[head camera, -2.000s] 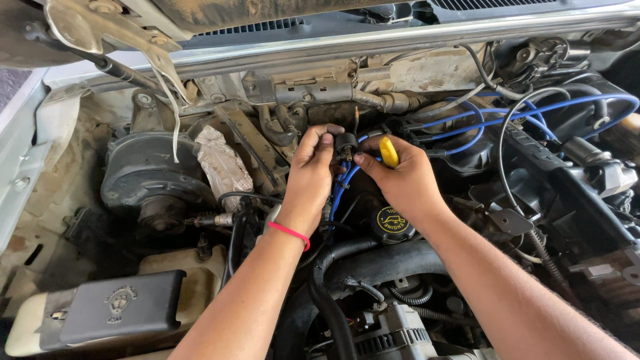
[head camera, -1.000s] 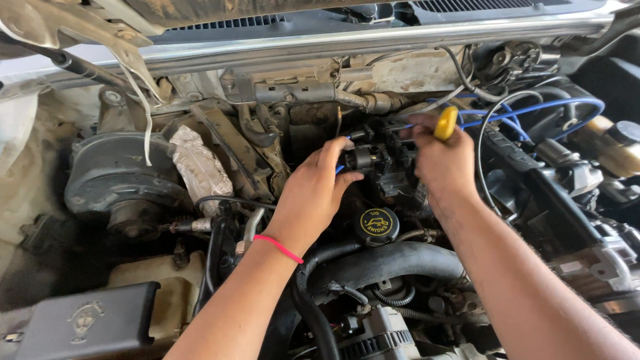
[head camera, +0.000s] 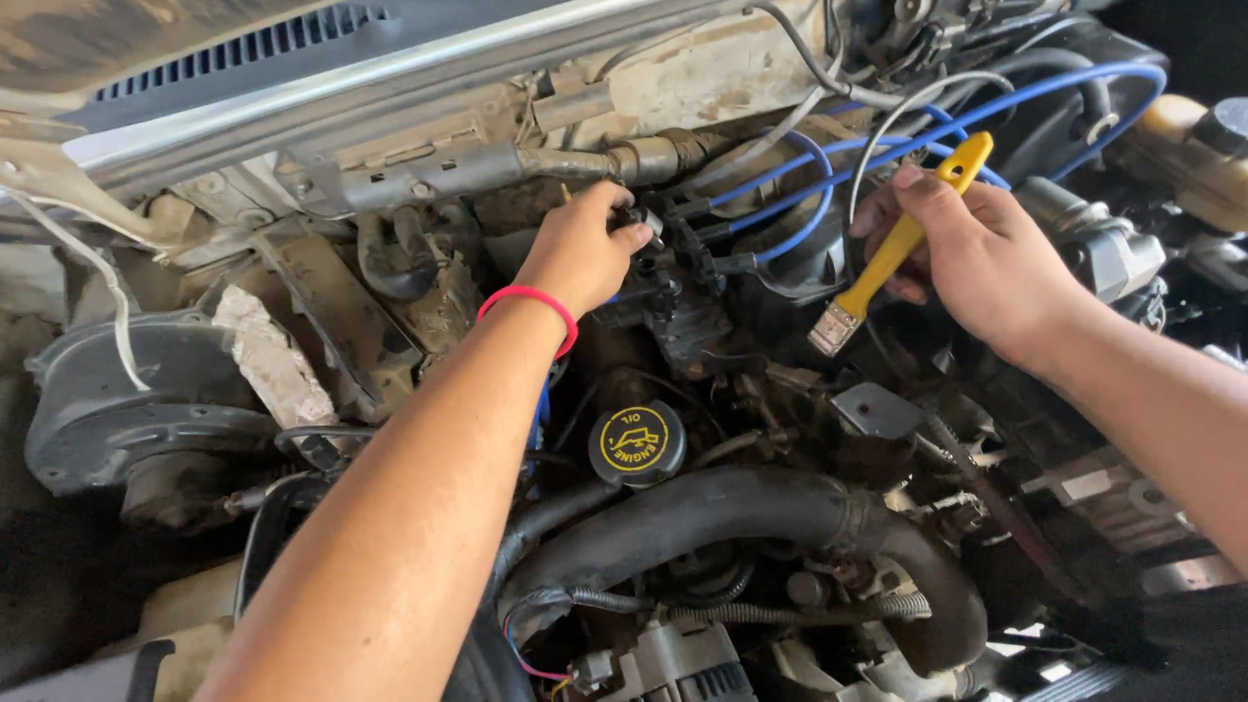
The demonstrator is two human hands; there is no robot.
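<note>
My left hand [head camera: 585, 244], with a red band at its wrist, pinches a small dark part [head camera: 639, 226] beside the black ignition coil pack [head camera: 687, 244]; the fingers partly hide that part. Blue spark plug wires [head camera: 799, 200] run from the coil pack to the right. Over the engine's right side, my right hand [head camera: 951, 244] grips a paintbrush by its yellow plastic handle [head camera: 892, 258]. The brush's metal ferrule [head camera: 832, 330] points down and left, and its bristles are hard to make out.
A black engine oil cap [head camera: 637, 444] sits below the coil pack, above a thick black hose [head camera: 702, 517]. The alternator [head camera: 678, 668] is at the bottom. A black blower housing [head camera: 146, 400] lies at the left, near a crumpled wrapped piece [head camera: 273, 356]. Reservoirs stand at the upper right.
My hands were close together two seconds ago; my right hand has moved away to the right with the brush. My left hand stays by the coil pack. The view has shifted and tilted.
</note>
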